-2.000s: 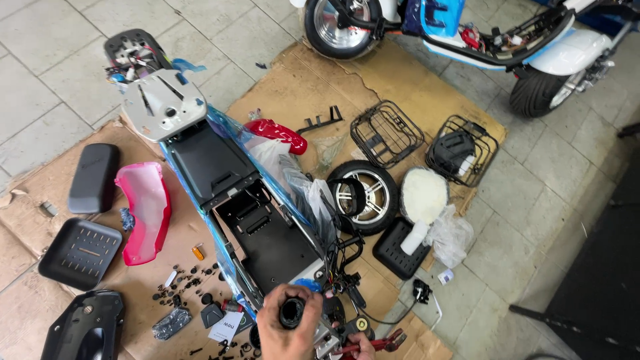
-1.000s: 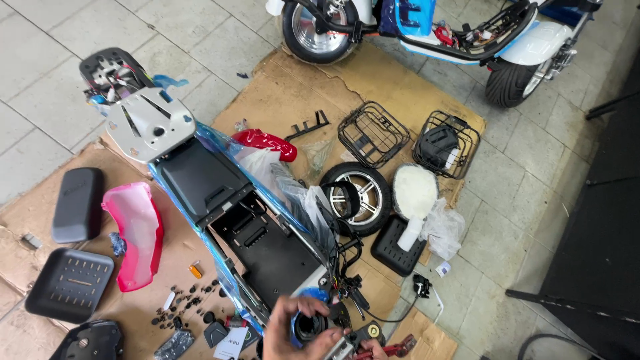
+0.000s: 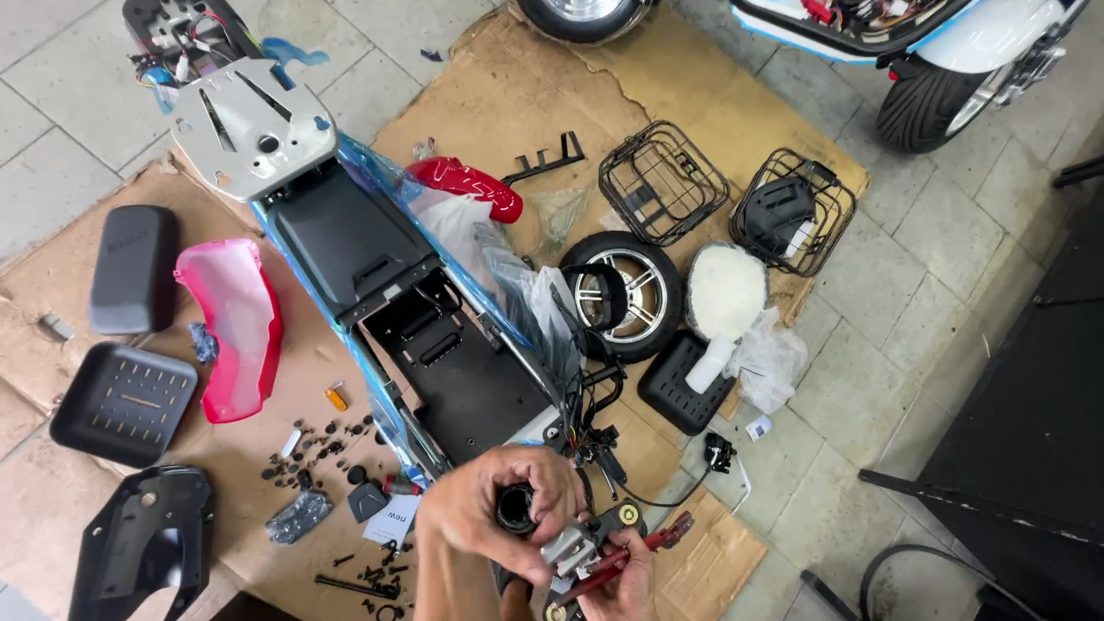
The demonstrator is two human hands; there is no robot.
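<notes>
My left hand (image 3: pixel 500 513) is curled around a black tube end (image 3: pixel 516 507) at the near end of a scooter frame (image 3: pixel 466 388). Its thumb lies along a silver metal bracket (image 3: pixel 571 548). My right hand (image 3: pixel 625 578) grips a red-handled tool (image 3: pixel 617 565), whose exact kind I cannot tell, beside that bracket. Black fork parts with brass-coloured bushings (image 3: pixel 629 515) show around the right hand. Cables (image 3: pixel 595 440) run past the frame's near end. The lower part of the tube is hidden by the left hand.
Loose screws (image 3: pixel 371 582) and black caps (image 3: pixel 319 453) lie on cardboard at the left, near a pink fairing (image 3: pixel 233 332). On the right are a spoked wheel (image 3: pixel 634 297), wire baskets (image 3: pixel 664 183) and a black tray (image 3: pixel 681 384). Another scooter's tire (image 3: pixel 927 112) stands at the upper right.
The red-handled tool now shows more fully beside the silver bracket. My left hand stays around the black tube.
</notes>
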